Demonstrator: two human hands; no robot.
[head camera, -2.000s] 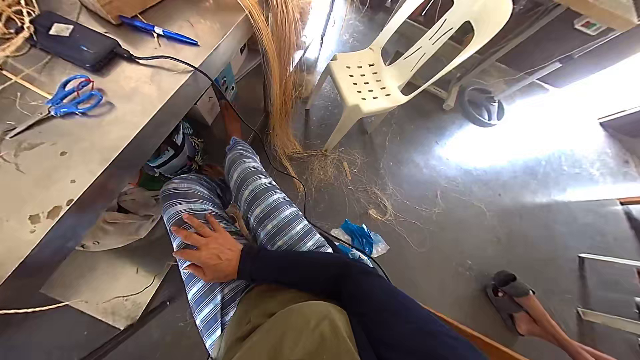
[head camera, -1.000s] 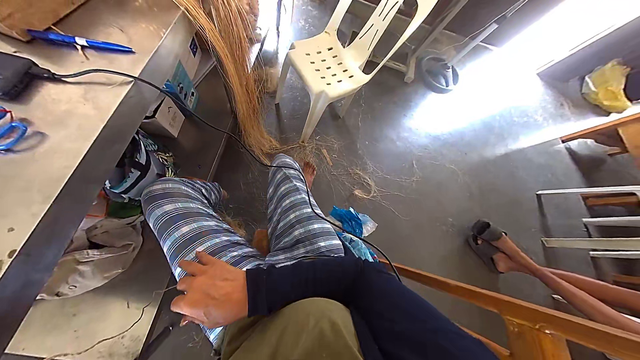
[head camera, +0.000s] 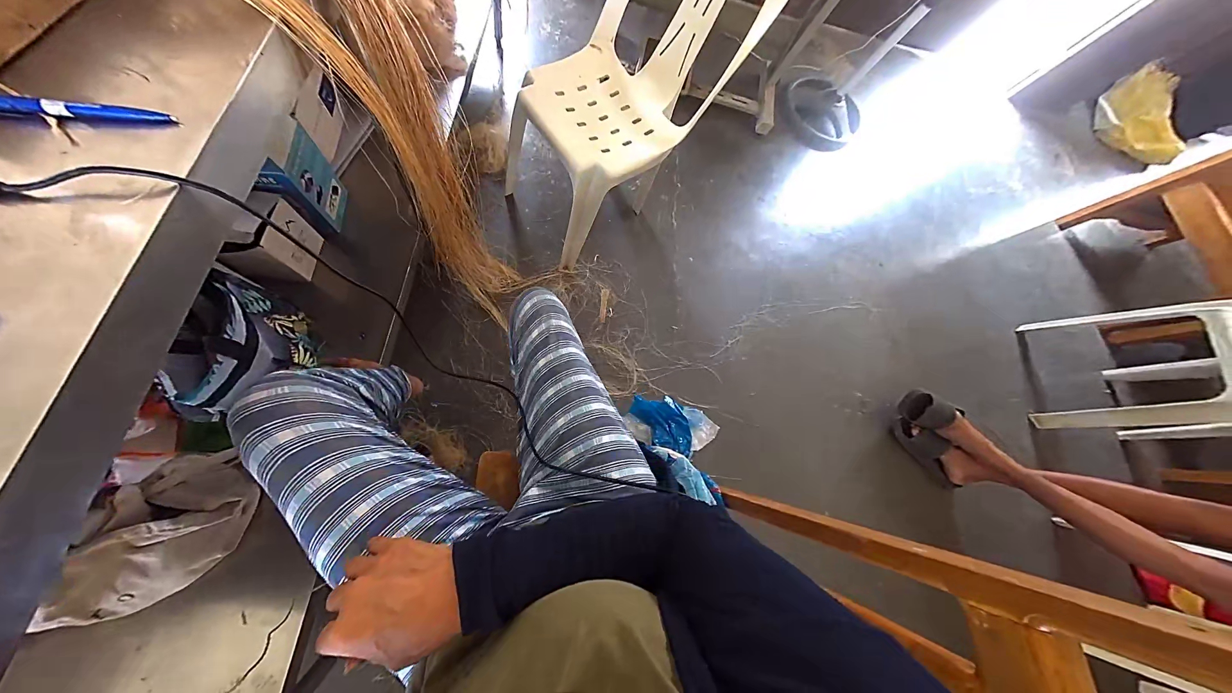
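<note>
My right hand (head camera: 395, 602), at the end of a navy sleeve, lies across the lap at lower left. Its fingers are bent over the striped trouser leg (head camera: 337, 481), near the outer edge of the thigh. The fingertips are partly hidden, so whether they grip anything cannot be told. My left hand is out of the picture. A black cable (head camera: 385, 300) runs from the worktable over the trouser legs. Long tan fibres (head camera: 423, 154) hang down between the table and a cream plastic chair (head camera: 602, 111), ending near the knee.
A blue pen (head camera: 96, 113) lies on the metal worktable (head camera: 106, 231). Boxes (head camera: 279, 241) and a beige cloth (head camera: 159, 539) are beneath it. Loose fibres litter the floor beside a blue plastic bag (head camera: 664, 423). A wooden rail (head camera: 895, 553) and another person's sandalled feet (head camera: 934, 438) are at right.
My right hand lay flat with spread fingers on the striped trousers; now its fingers are bent near the thigh's outer edge. The view has shifted right, and the blue scissors have left it.
</note>
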